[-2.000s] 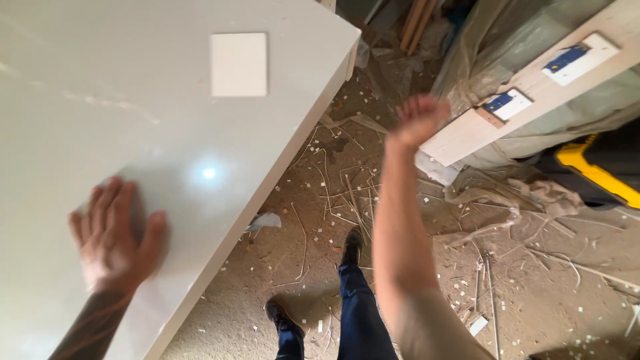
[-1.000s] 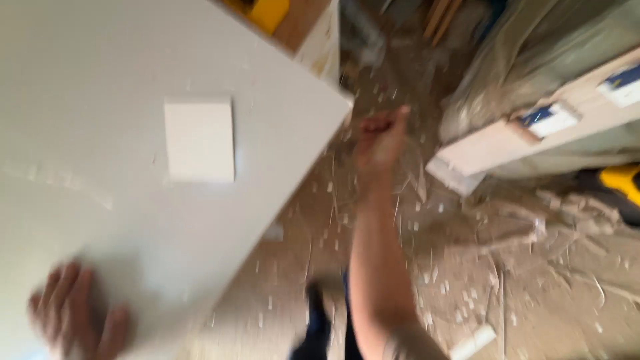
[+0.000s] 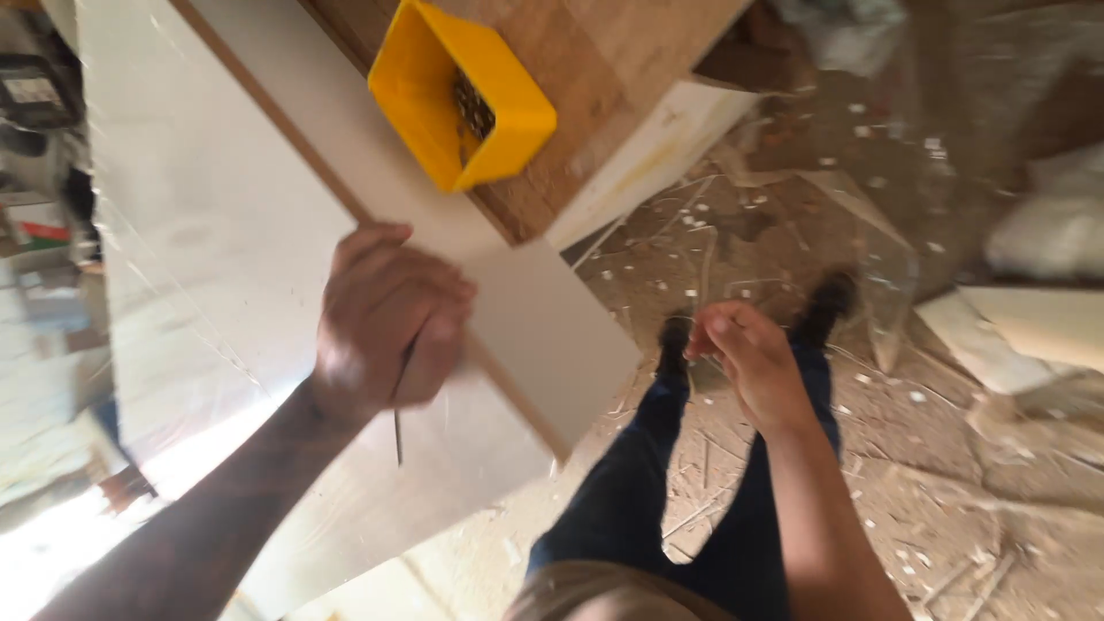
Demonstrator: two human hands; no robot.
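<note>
My left hand [image 3: 392, 319] is curled at the brown edge of a pale panel [image 3: 561, 345], over a wide white board [image 3: 198, 259]. A thin dark strip shows below its fingers; whether the hand grips the strip or the panel edge is unclear. My right hand [image 3: 746, 362] hangs in the air above the floor, to the right of the panel, fingers partly bent, with nothing plainly in it. A yellow plastic bin [image 3: 517, 112] with small metal pieces, likely screws, lies beyond the panel on a brown wooden surface [image 3: 604, 52].
Scraps, thin strips and small white bits litter the floor [image 3: 862, 457]. Clear plastic sheeting [image 3: 888, 276] lies at the right beside pale board pieces [image 3: 1026, 336]. My legs and shoes stand right of the board's edge.
The view has swung a lot. My left hand lay flat on a pale surface and is now curled at a panel edge. The white square piece seen on that surface earlier is not in view.
</note>
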